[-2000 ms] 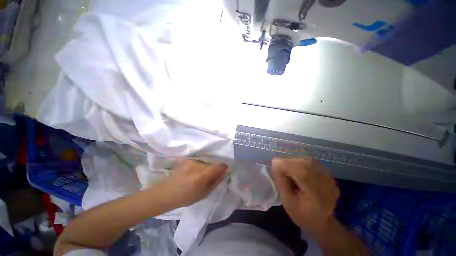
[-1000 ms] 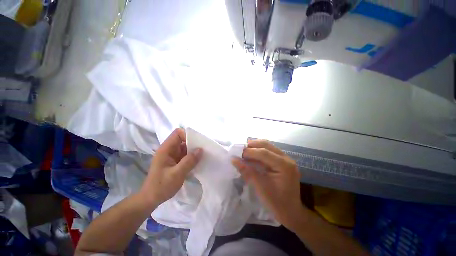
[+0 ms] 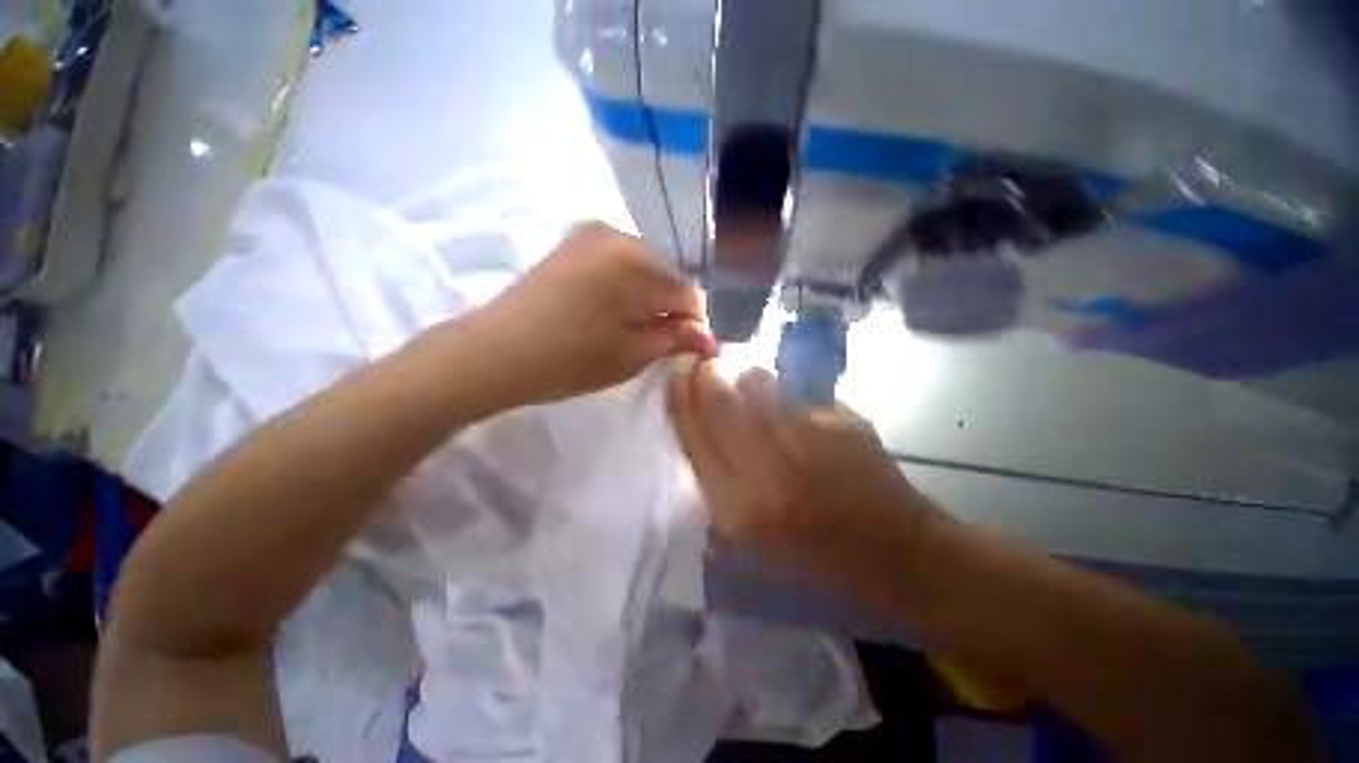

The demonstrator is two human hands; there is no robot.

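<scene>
The white garment piece (image 3: 581, 522) lies bunched left of the needle area and hangs over the table's front edge. My left hand (image 3: 619, 313) pinches its upper edge just left of the presser foot area. My right hand (image 3: 775, 447) holds the cloth from below right, its fingertips almost touching the left ones. The sewing machine head (image 3: 879, 112), white with a blue stripe, stands over the fingertips. The needle and presser foot are hidden behind the head and the glare. The grey-blue fitting (image 3: 811, 358) is just right of the fingertips.
A purple cloth strip (image 3: 1222, 321) hangs over the machine head at the right. A pale tray (image 3: 90, 179) with small items is at the left end of the table. The printed edge scale runs along the front edge, partly behind my right arm. A yellow item (image 3: 979, 686) is below the table.
Both hands have moved up from the table's front edge to the needle area, bringing the cloth with them. The view has come closer to the machine head.
</scene>
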